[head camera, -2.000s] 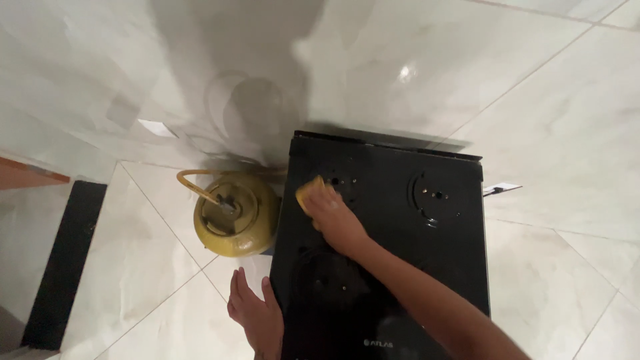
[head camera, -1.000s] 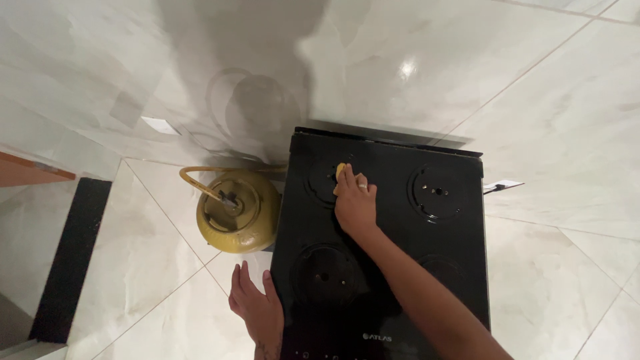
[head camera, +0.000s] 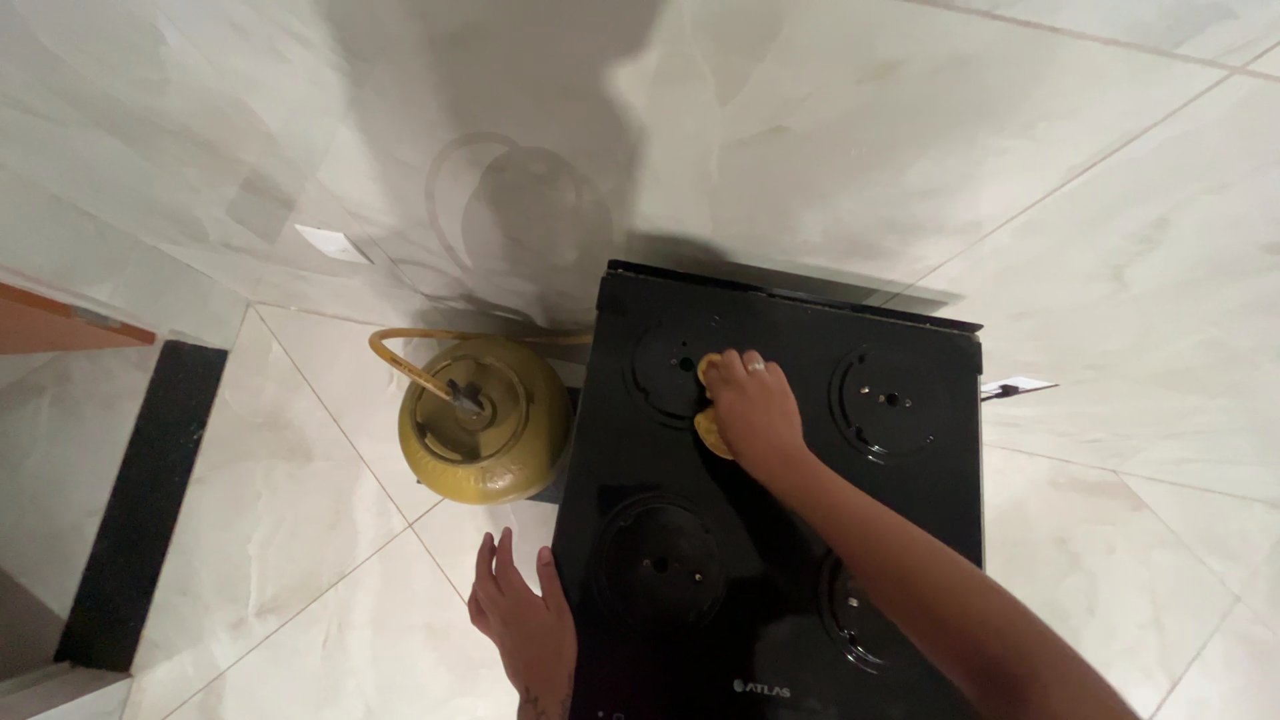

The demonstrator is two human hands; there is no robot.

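Observation:
A black Atlas gas stove (head camera: 780, 330) stands below me, its round burner recesses bare of grates and caps. My right hand (head camera: 755, 410) presses a yellow cloth or sponge (head camera: 713, 435) onto the stove top, at the right side of the back left burner recess (head camera: 668, 370). The fingers hide part of the yellow thing. Beside the stove's left edge, my left hand (head camera: 525, 610) has its fingers apart and holds nothing; whether it touches the edge I cannot tell.
A yellow gas cylinder (head camera: 490, 480) with a yellow hose (head camera: 400, 360) stands left of the stove. Behind is a marbled tile wall (head camera: 800, 150) with a white outlet plate (head camera: 333, 243). A plug and cord (head camera: 1010, 388) show at the right. A dark floor strip (head camera: 150, 500) lies far left.
My right hand, with the yellow thing, has moved right from the far left part of the stove top, and over the last second slightly toward me. My left hand stays beside the stove's left edge.

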